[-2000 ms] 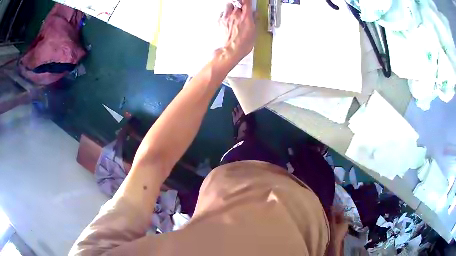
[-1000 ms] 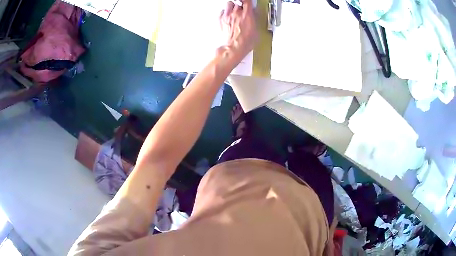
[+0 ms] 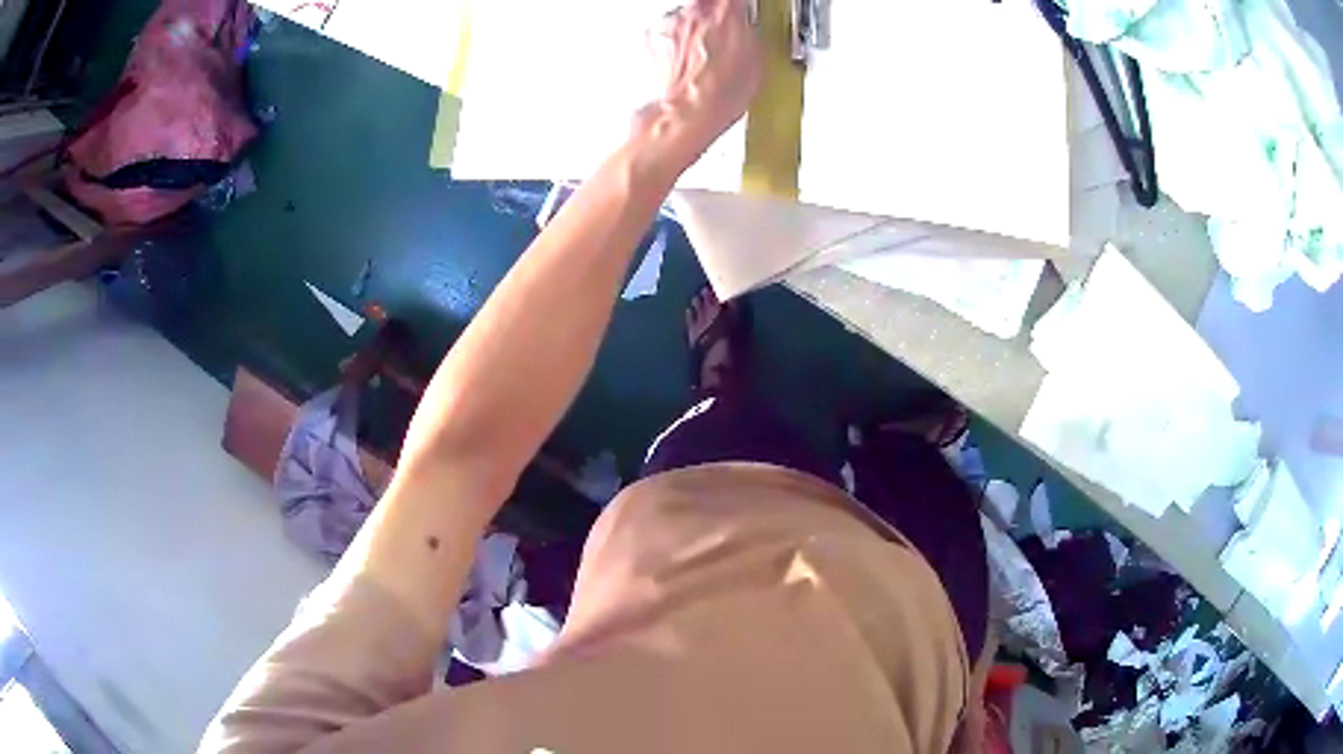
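White sheets with yellow edge bands (image 3: 928, 133) lie on the table at the top of the view. My left hand (image 3: 710, 59) rests on or just above them, left of the middle yellow band, fingers bent and partly cut off by the top edge. Whether it holds anything is unclear. A metal clip-like item (image 3: 803, 27) lies on the band, right of my hand. My right hand is not seen; only a sliver of skin shows beside my torso at the lower right.
Black shears handles (image 3: 1134, 148), pale green-white fabric (image 3: 1252, 162) and cut white pieces (image 3: 1134, 398) lie on the table's right. The table edge (image 3: 943, 361) runs diagonally. A pink bundle (image 3: 170, 118) and a grey cloth on a stool (image 3: 317, 479) are left. Scraps (image 3: 1164, 678) litter the floor.
The view has shifted, so the table and sheets sit slightly higher in the picture. My left hand stays by the yellow band. A red item now shows beside my torso at the lower right.
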